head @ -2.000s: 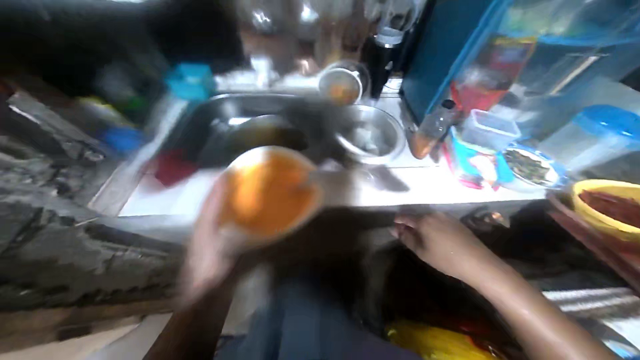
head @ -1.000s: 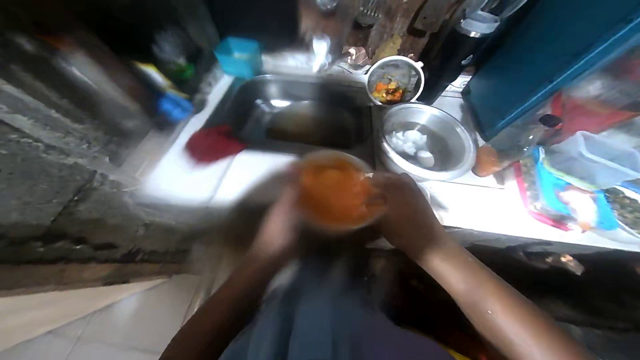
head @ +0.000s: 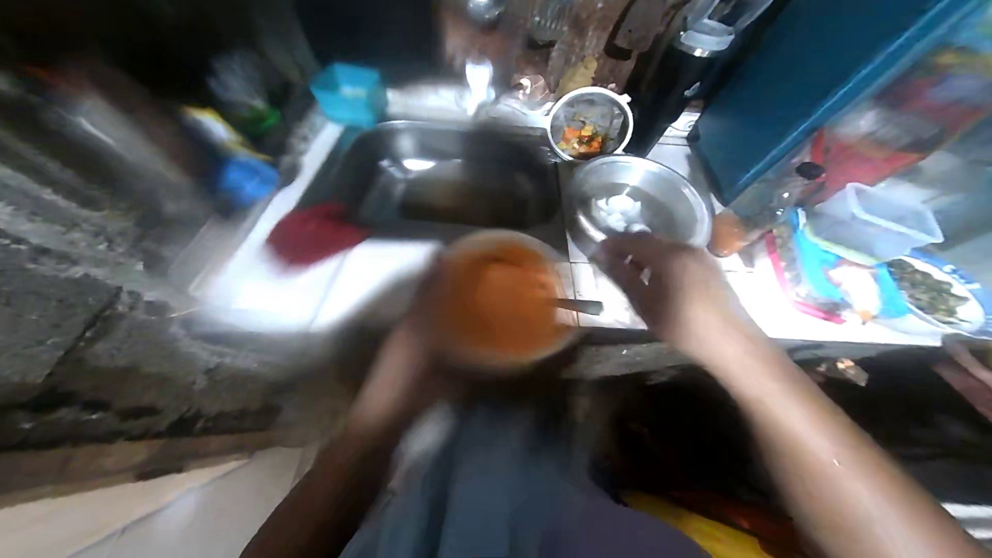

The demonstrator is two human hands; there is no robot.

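My left hand [head: 422, 322] holds a round container [head: 562, 267] of orange food [head: 504, 298] by its left side, in front of the sink. A utensil handle [head: 581, 306] juts out over the container's right rim. My right hand [head: 659, 291] is at the front edge of a metal bowl [head: 694, 194]; its fingers are bent and blurred, and whether they hold anything is unclear. White pieces [head: 618, 211] lie in that bowl. Behind it stands a strainer [head: 554, 116] with orange and yellow scraps [head: 583, 141].
The metal sink [head: 465, 190] has a red cloth-like item [head: 314, 232] at its front left and a teal container [head: 350, 94] behind. To the right are a bottle [head: 748, 221], a clear plastic box [head: 876, 221] and a plate of greens [head: 934, 291]. A blue panel [head: 806, 70] rises behind.
My right hand has moved from the container's right side to the metal bowl. My left hand still holds the container. The view has shifted.
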